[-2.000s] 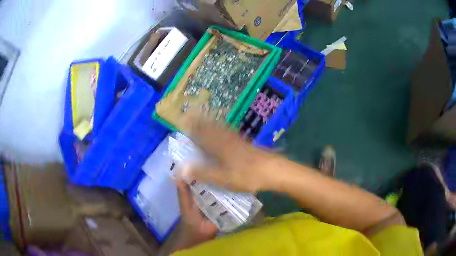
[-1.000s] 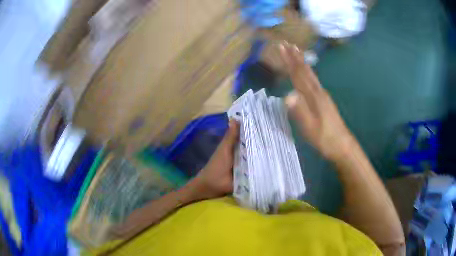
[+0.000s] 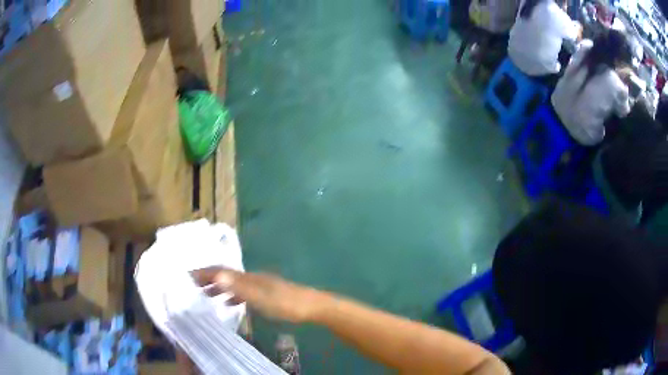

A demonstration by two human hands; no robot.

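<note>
A thick stack of folded white leaflets (image 3: 227,353) lies across the lower left, cut off by the bottom edge. Its far end overlaps a crumpled white bag or wrapping (image 3: 192,253). My right hand (image 3: 271,294) reaches in from the lower right, over the near side of the white bag and just beyond the stack. Its fingers are apart and blurred, and no held thing shows in it. My left hand cannot be made out clearly; the stack and the bottom edge hide the place where it would show.
Brown shipping cartons (image 3: 55,95) are piled on the left, with a green bag (image 3: 201,126) beside them. Open cartons hold blue-white packs (image 3: 95,348). Green floor (image 3: 344,183) runs up the middle. People sit on blue stools (image 3: 516,91) at right; a dark-haired head (image 3: 575,286) is close at lower right.
The view has swung from the blue and green trays to the aisle. The leaflet stack now shows at the lower left, with my right hand over the white bag. My left hand no longer shows clearly.
</note>
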